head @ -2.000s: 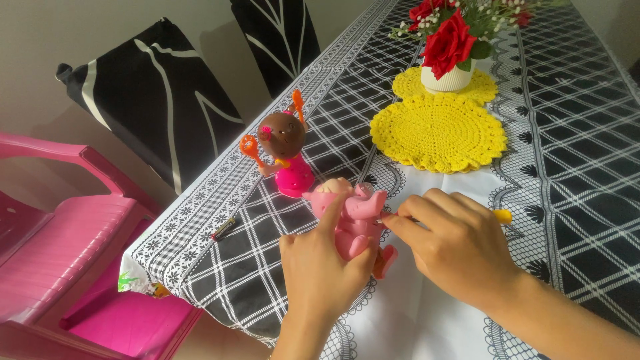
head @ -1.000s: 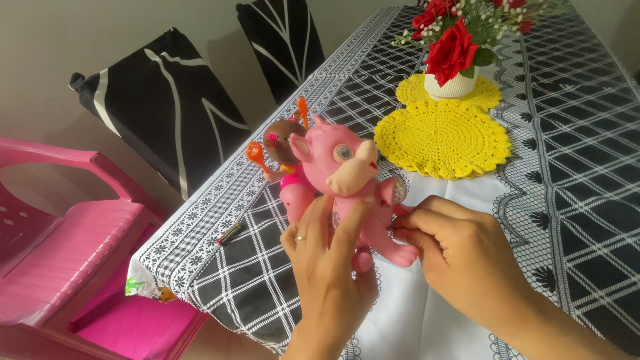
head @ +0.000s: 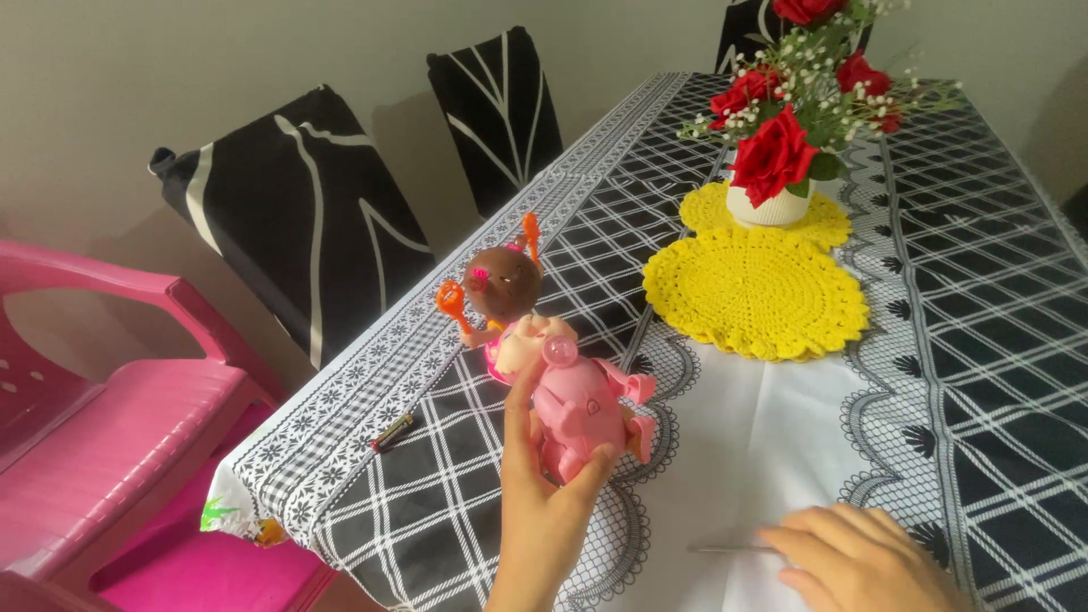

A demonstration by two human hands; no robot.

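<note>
My left hand [head: 548,484] grips a pink plastic toy animal [head: 586,408], tipped over above the table, with a clear pinkish knob showing on its body. Behind it stands a brown-headed doll [head: 504,285] in pink, holding orange rattle-like pieces; the toy hides part of it. At the lower right, my right hand [head: 858,557] is low over the white cloth. A thin metal rod [head: 733,549], perhaps a screwdriver shaft, sticks out from its fingertips; any handle is hidden. On the tablecloth to the left lies a small battery [head: 392,433].
A white vase [head: 767,202] of red roses stands on yellow crocheted mats [head: 756,293]. The table wears a black-and-white patterned tablecloth [head: 765,425]. Left of its edge are a pink plastic chair [head: 127,391] and chairs with black covers [head: 297,212].
My right hand has moved off the toy, toward the lower right, and a thin metal rod now shows at its fingers. The toy, face visible a second ago, is turned over in my left hand.
</note>
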